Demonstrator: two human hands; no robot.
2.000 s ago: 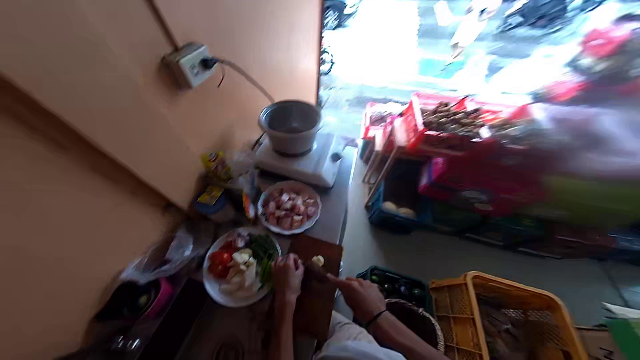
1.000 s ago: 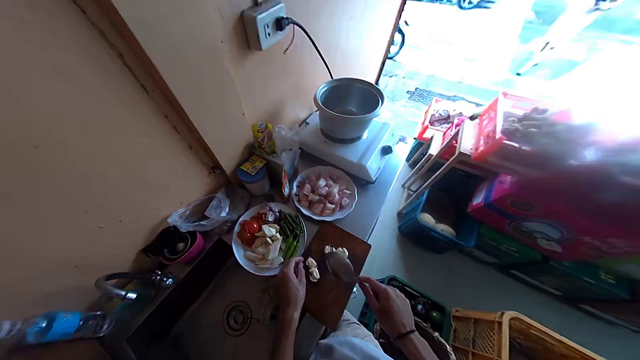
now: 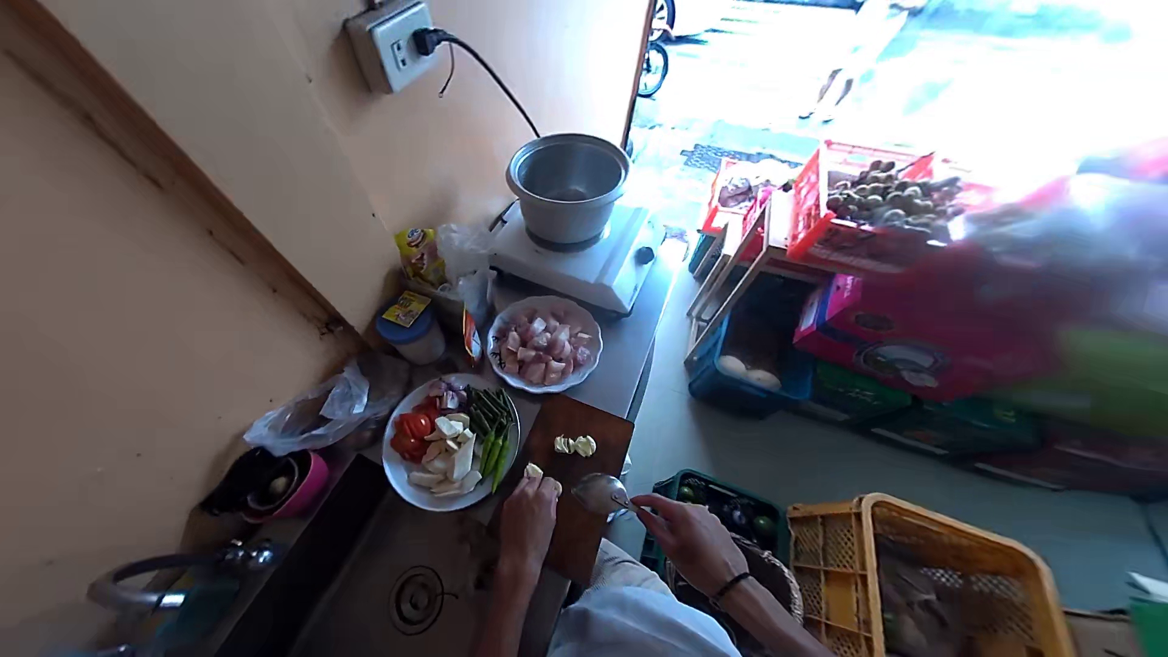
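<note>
My left hand [image 3: 531, 511] rests at the left edge of a brown cutting board [image 3: 577, 538], its fingers closed on a pale peeled piece [image 3: 533, 471]. My right hand [image 3: 689, 538] grips the handle of a large metal spoon [image 3: 599, 494], whose bowl lies over the board's right side. A few pale pieces, apparently garlic [image 3: 575, 445], sit on the board above the spoon. Left of the board is a plate [image 3: 399, 482] of cut tomato, onion, white slices and green peppers. Behind it, a scalloped plate [image 3: 591, 367] holds cubed raw meat.
A metal pot [image 3: 568, 173] stands on a white stove [image 3: 584, 260] at the counter's back. The sink [image 3: 365, 593] and faucet [image 3: 137, 584] are at left, near a pink bowl [image 3: 306, 488]. On the floor at right stand a yellow crate [image 3: 958, 525] and a blue bin [image 3: 753, 397].
The spoon in my right hand has moved down the board, away from the pale pieces near its top. My left hand now has a pale piece in its fingers. The view has shifted.
</note>
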